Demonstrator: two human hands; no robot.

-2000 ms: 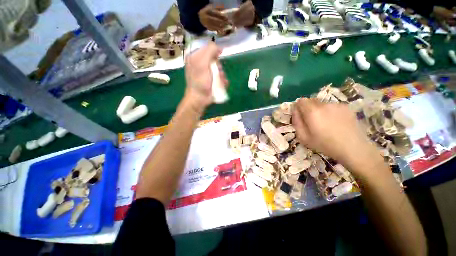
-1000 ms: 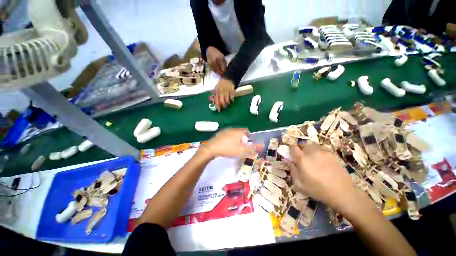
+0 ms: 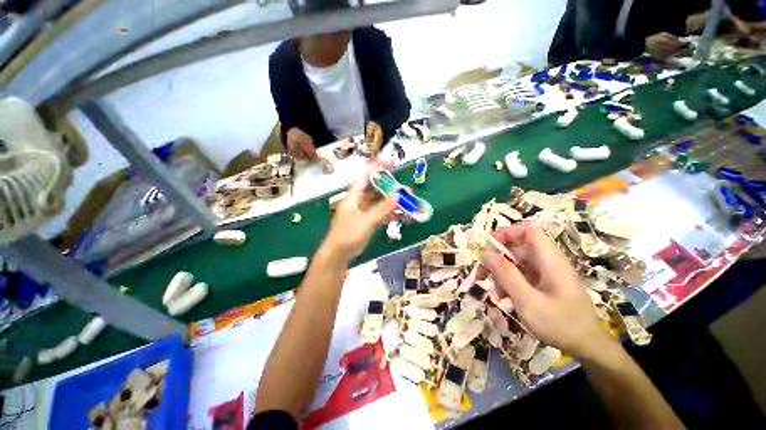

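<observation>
My left hand [image 3: 357, 220] is raised over the near edge of the green belt. It holds a white oblong housing [image 3: 401, 196] by one end, its open side showing green and blue. My right hand [image 3: 537, 281] is over the big heap of beige covers [image 3: 462, 323]. Its thumb and fingers pinch a thin pale cover [image 3: 501, 246], seen edge-on. The housing and this cover are apart. Loose covers, some with dark rectangles, lie below and around my right hand.
The green conveyor belt [image 3: 252, 260] carries several white units. A blue tray [image 3: 178, 386] holds covers at the lower left. A grey frame post [image 3: 147, 164] and a fan [image 3: 34, 168] stand at left. A person [image 3: 340, 92] works across the belt. Blue parts [image 3: 739, 191] lie at right.
My left hand has risen from the heap's left edge and now holds an open housing. My right hand has lifted slightly with a cover. The opposite person's hands have drawn back from the belt. The view has shifted.
</observation>
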